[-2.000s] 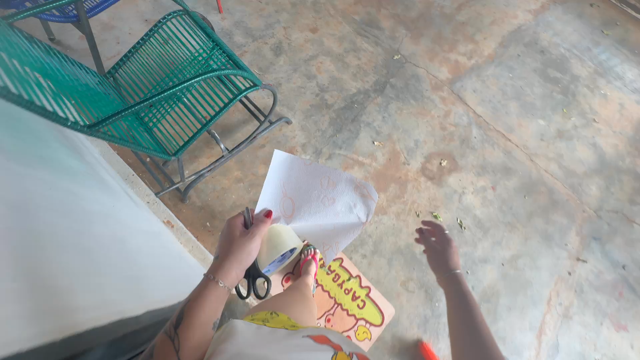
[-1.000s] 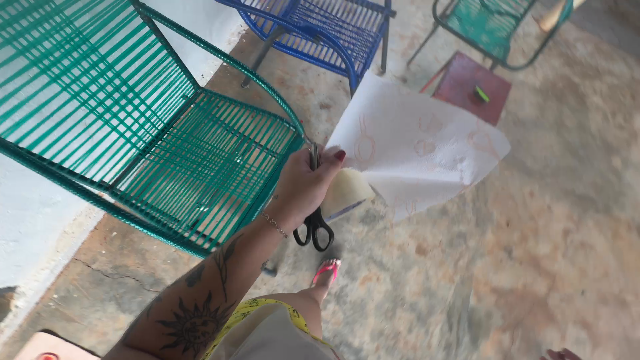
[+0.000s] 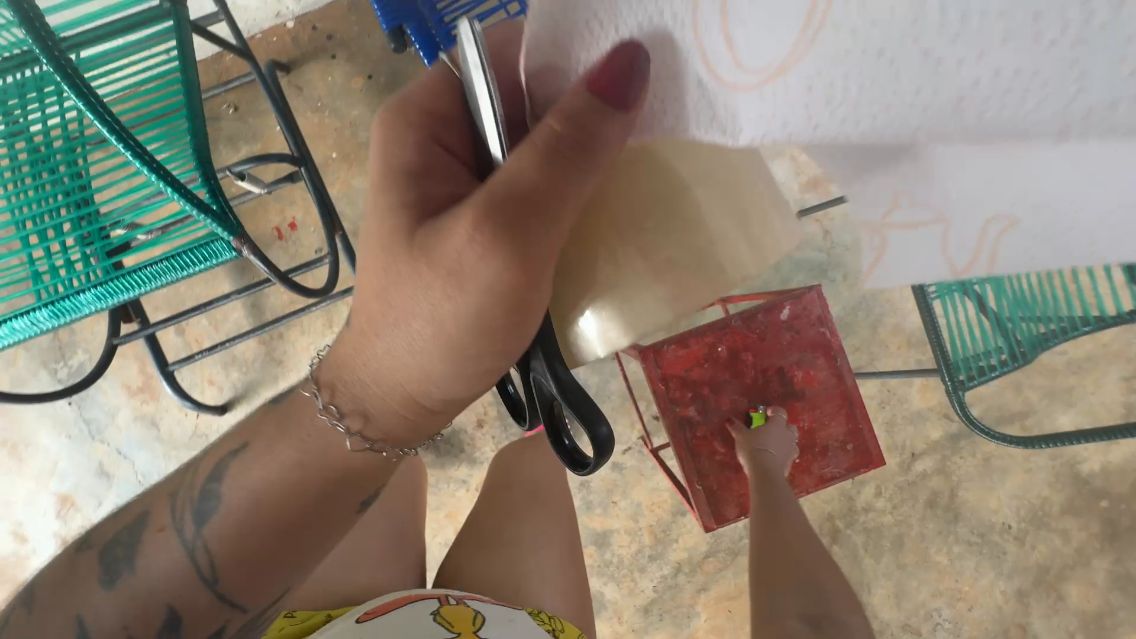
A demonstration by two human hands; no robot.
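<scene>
My left hand [image 3: 479, 231] is close to the camera and holds black-handled scissors [image 3: 568, 417], blades up, a roll of clear tape [image 3: 683, 240] and sheets of white paper towel [image 3: 887, 71] with printed orange outlines, one of them a teapot. The thumb presses on the paper. My right hand [image 3: 768, 444] reaches down to the red metal table, its fingers around a small bright green lighter [image 3: 757, 417].
The small red table [image 3: 710, 382] has a worn top. A green corded rocking chair [image 3: 115, 195] stands at the left, another green corded chair [image 3: 1038, 328] at the right, and part of a blue one [image 3: 444, 18] at the top. The floor is stained concrete.
The view has moved from open floor to the red table. My right hand, empty two seconds ago, now grasps the green object on that table. My left hand keeps its hold on scissors, tape and paper.
</scene>
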